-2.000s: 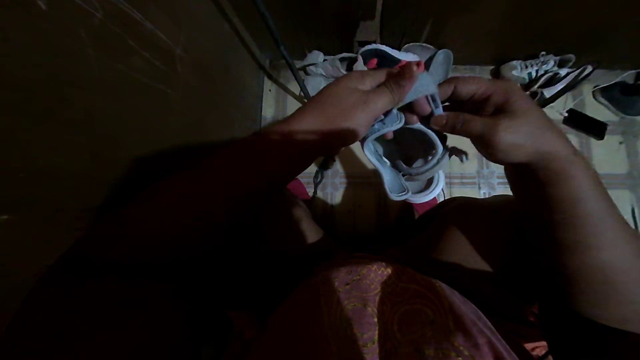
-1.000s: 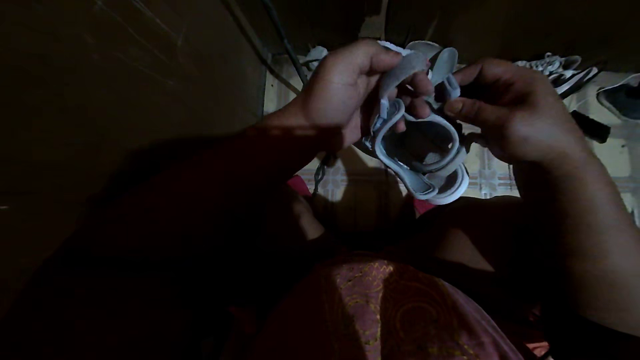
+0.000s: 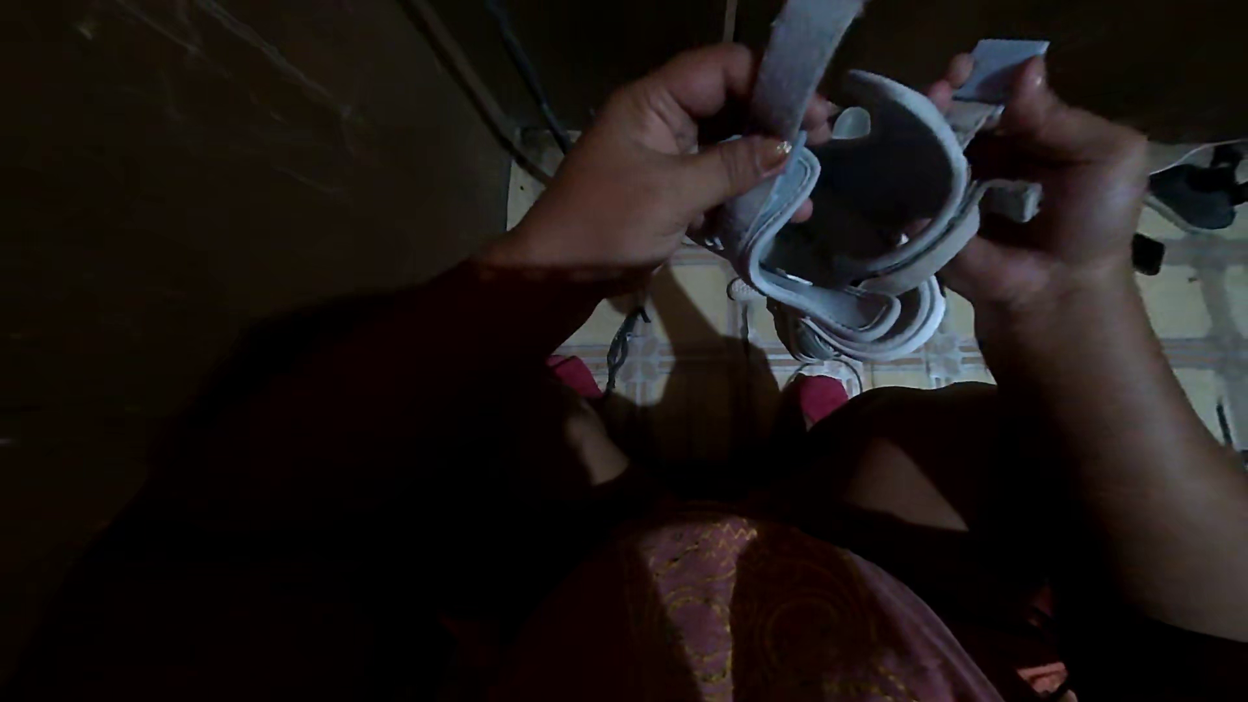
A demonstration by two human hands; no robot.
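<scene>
A light grey strappy sandal (image 3: 829,307) is held up between my two hands, its curved straps looping around a dark opening. My left hand (image 3: 663,166) grips its left side, thumb pressed on a strap edge, while a wide strap end (image 3: 799,68) stands up past the fingers. On the other side, my right hand (image 3: 1043,185) has a pale strap tab (image 3: 1004,68) pinched between thumb and finger, and its palm lies behind the right straps. Some fingers of both hands are hidden behind the sandal.
Below is a tiled floor (image 3: 1185,312). A dark shoe (image 3: 1194,195) and a small black object (image 3: 1148,254) lie at the right. Dark rods (image 3: 458,78) slant at the upper left beside a dark wall (image 3: 244,175). Patterned cloth (image 3: 721,595) covers my lap.
The straps are spread wider apart than before. My right hand has turned and moved up and outward, with a strap tab now pinched upright in its fingers.
</scene>
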